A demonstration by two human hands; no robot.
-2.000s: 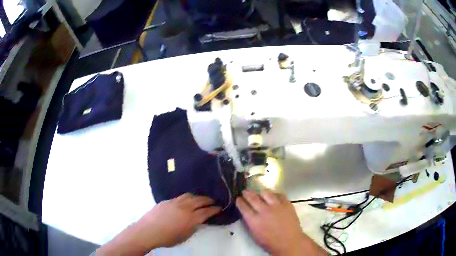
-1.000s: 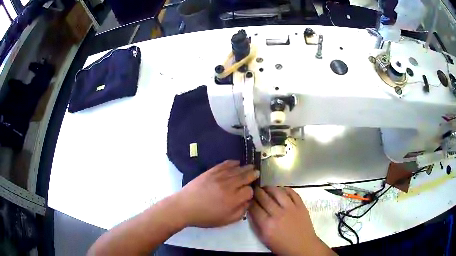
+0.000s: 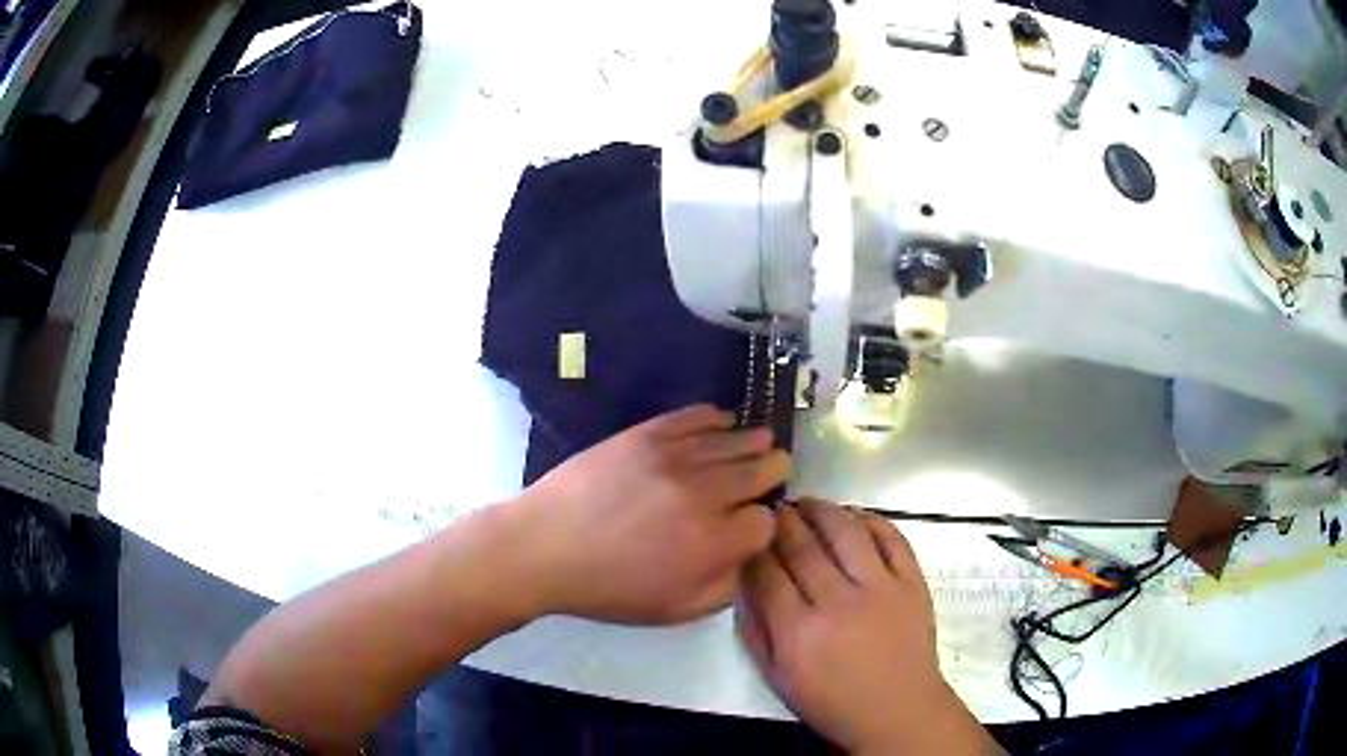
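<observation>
A dark navy pouch body (image 3: 621, 281) lies flat under the left end of the white sewing machine head (image 3: 739, 222). Its pale label (image 3: 572, 355) faces up. The zipper (image 3: 762, 384) runs along its right edge beneath the needle area. My left hand (image 3: 657, 517) lies on the pouch with its fingers on the zipper edge. My right hand (image 3: 835, 606) is just right of it, its fingertips at the lower end of that edge. The needle tip is hidden behind the head.
Another dark pouch (image 3: 318, 104) lies at the far left of the white table (image 3: 296, 384). Orange-and-dark snips (image 3: 1071, 561), a tangled black cord (image 3: 1056, 635) and a brown square patch (image 3: 1204, 527) lie right of my right hand. A lamp spot lights the bed plate (image 3: 1019, 443).
Since the first frame, my left hand has moved right onto the zipper edge, which now lies straighter under the head. My hands are close together. The view has shifted, with the machine now higher and further right.
</observation>
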